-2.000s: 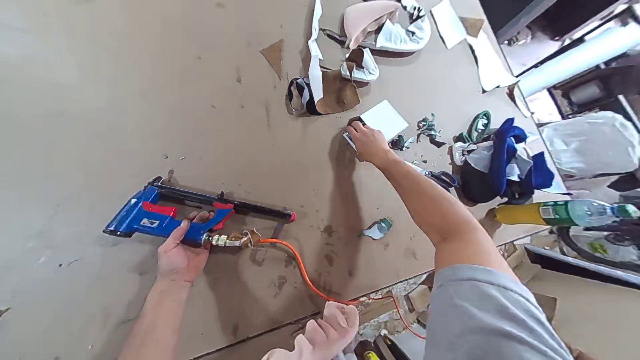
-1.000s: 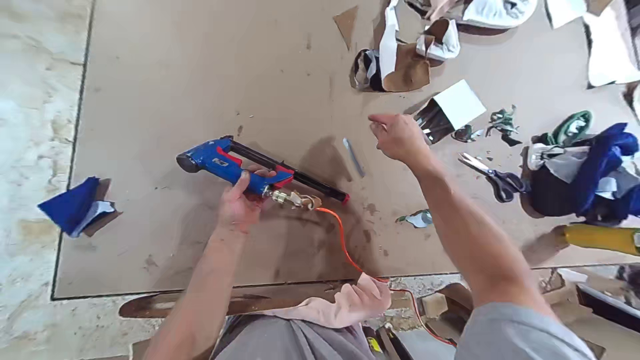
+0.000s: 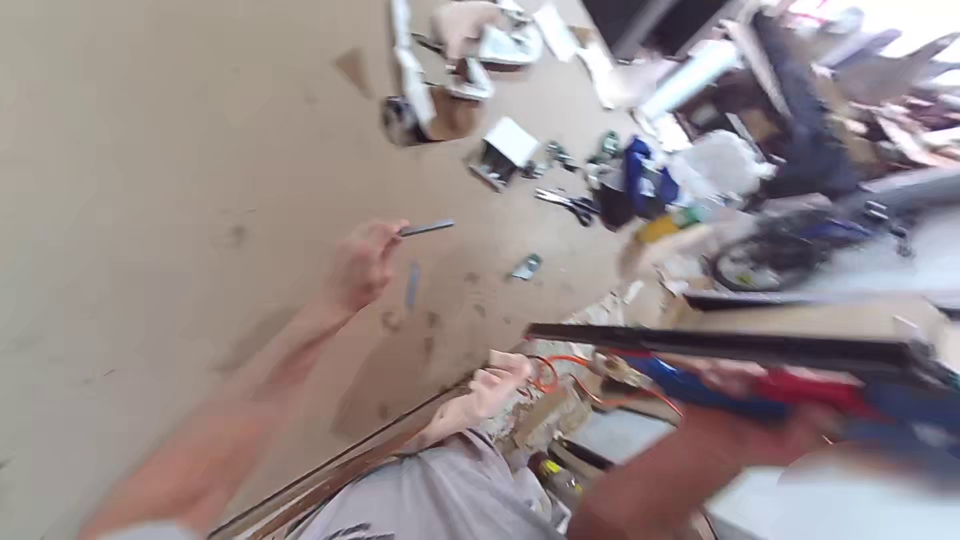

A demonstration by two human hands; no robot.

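My left hand (image 3: 364, 262) pinches a thin strip of staples (image 3: 427, 228) above the board-topped table. Another strip (image 3: 412, 285) lies on the tabletop just below it. At the lower right, my right hand (image 3: 739, 379) is closed around the blue and red handle of a pneumatic stapler (image 3: 712, 349), blurred by motion, its long black magazine reaching left. An orange air hose (image 3: 571, 360) runs from its brass fitting. An open box of staples (image 3: 497, 165) with a white flap sits farther up the table.
Scissors (image 3: 566, 204) lie right of the box, near blue and dark cloth (image 3: 637, 184). Fabric and foam scraps (image 3: 454, 112) are at the top. A yellow bottle (image 3: 664, 227) is near the table's right side. Pink cloth (image 3: 480, 390) hangs at the near edge.
The stapler has passed from my left hand to my right and moved far right. My left hand now has a thin strip; my right hand has left the box area. The view has swung.
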